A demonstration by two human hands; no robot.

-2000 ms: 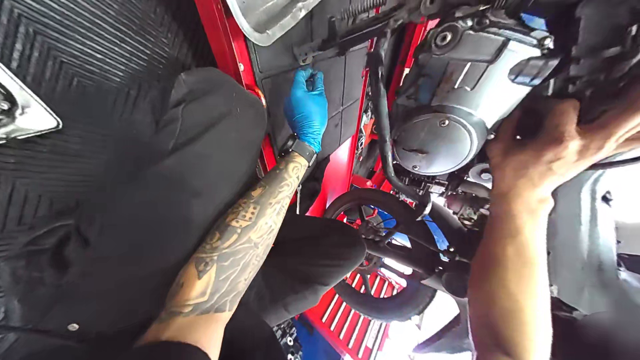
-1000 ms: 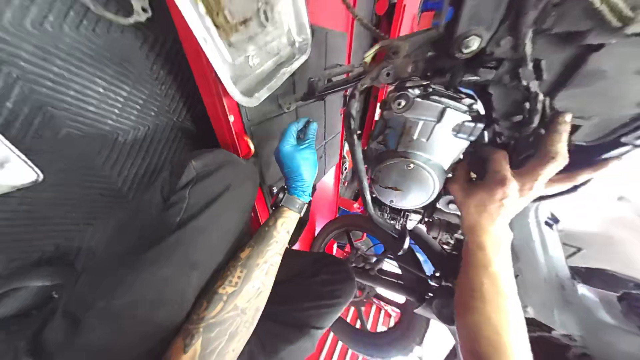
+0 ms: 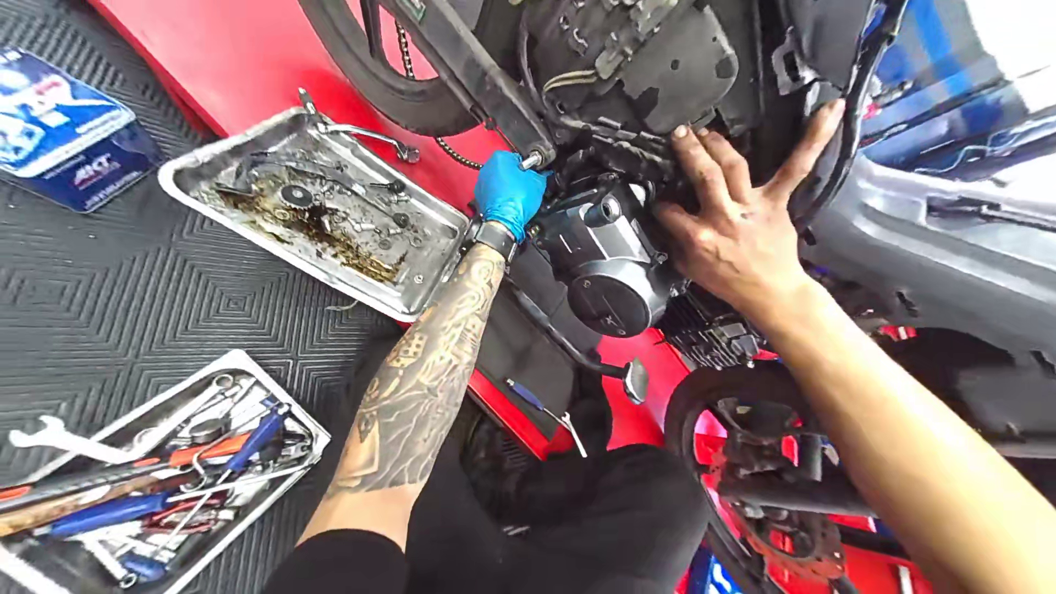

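My left hand (image 3: pixel 509 194), in a blue glove, is curled beside the motorcycle's swingarm (image 3: pixel 487 74) at its engine end. A short bright metal end (image 3: pixel 532 161) shows at its fingertips; whether the fingers grip it cannot be told. My bare right hand (image 3: pixel 738 223) lies spread against the dark parts above the engine, thumb apart from the fingers, its thumb-side edge partly hidden. Between and below the hands is the grey engine case (image 3: pixel 586 231) with its round black cover (image 3: pixel 609 299). The pedal lever (image 3: pixel 561 330) extends below it.
A metal tray (image 3: pixel 186 186) holds oily small parts, with a ratchet-like tool (image 3: pixel 363 136) across its edge. Another tray (image 3: pixel 318 441) is full of wrenches and screwdrivers. A blue box (image 3: pixel 91 165) stands on the ribbed mat. A blue-handled tool (image 3: pixel 525 394) lies by the red lift's edge.
My gloved left hand has moved to the swingarm's end, beside the engine. My right hand has spread its fingers higher over the dark parts. The view has shifted, bringing both trays into sight.
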